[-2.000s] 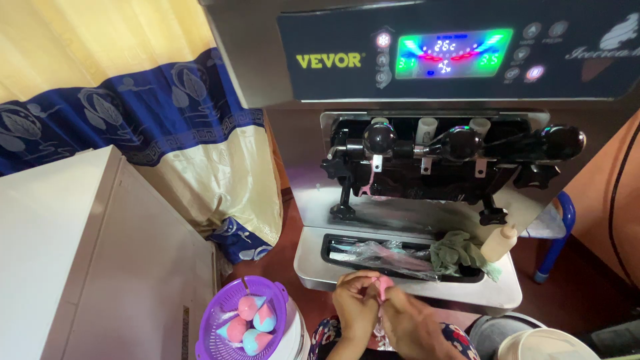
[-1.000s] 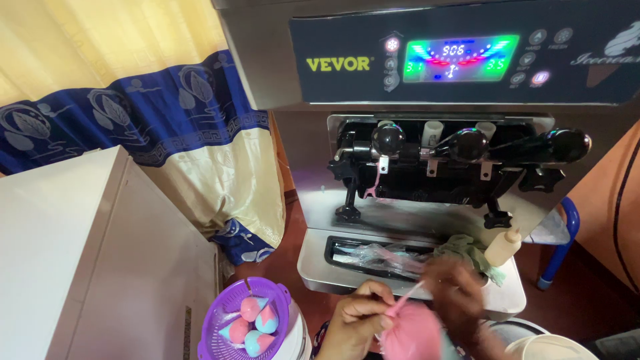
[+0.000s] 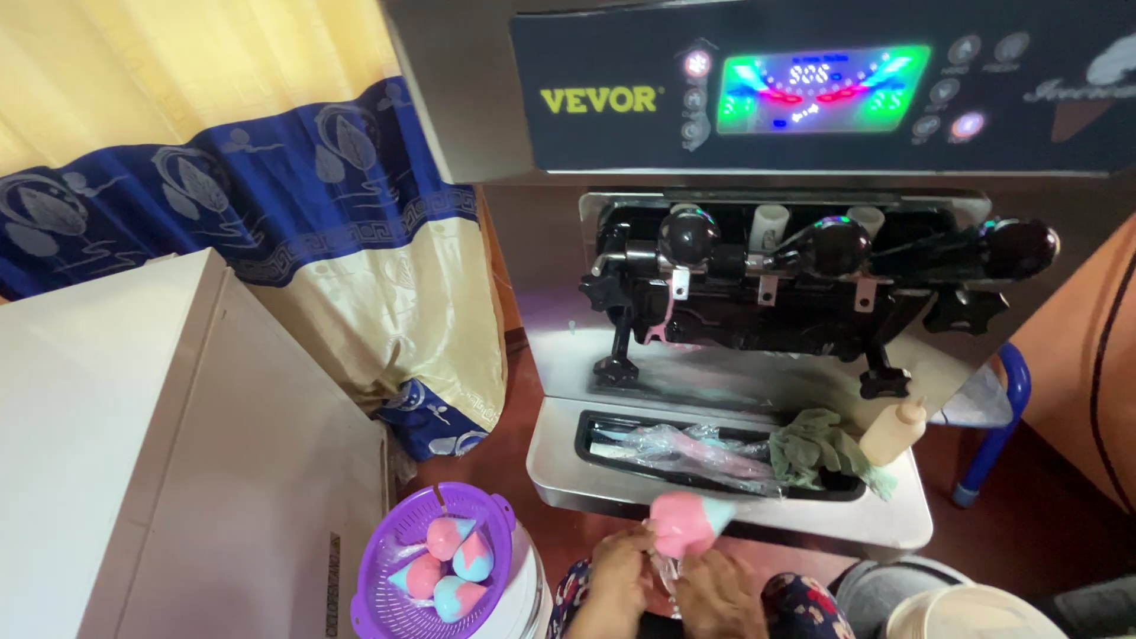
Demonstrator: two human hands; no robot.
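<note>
A clear plastic bag of pink and blue soft ice cream [image 3: 688, 524] is held above my lap, its rounded end toward the machine's drip tray. My left hand [image 3: 621, 568] grips the bag at its gathered neck. Beside it, my right hand [image 3: 719, 590] has its fingers at the loose plastic below the filled part; its exact hold is partly hidden. Several similar pink and blue filled bags [image 3: 423, 577] lie in a purple plastic basket [image 3: 368, 581] at lower left.
A soft-serve ice cream machine [image 3: 550, 337] with black levers stands ahead. On its drip tray [image 3: 568, 488] lie plastic bags [image 3: 692, 448], a green cloth [image 3: 812, 448] and a squeeze bottle [image 3: 893, 432]. A white chest [image 3: 177, 426] stands left, buckets [image 3: 967, 612] lower right, a blue-legged stool [image 3: 994, 444] behind.
The filled bag, seen large and close between my hands one second ago, is now lower and nearer the drip tray, its blue part in view. My right hand has come back beside my left.
</note>
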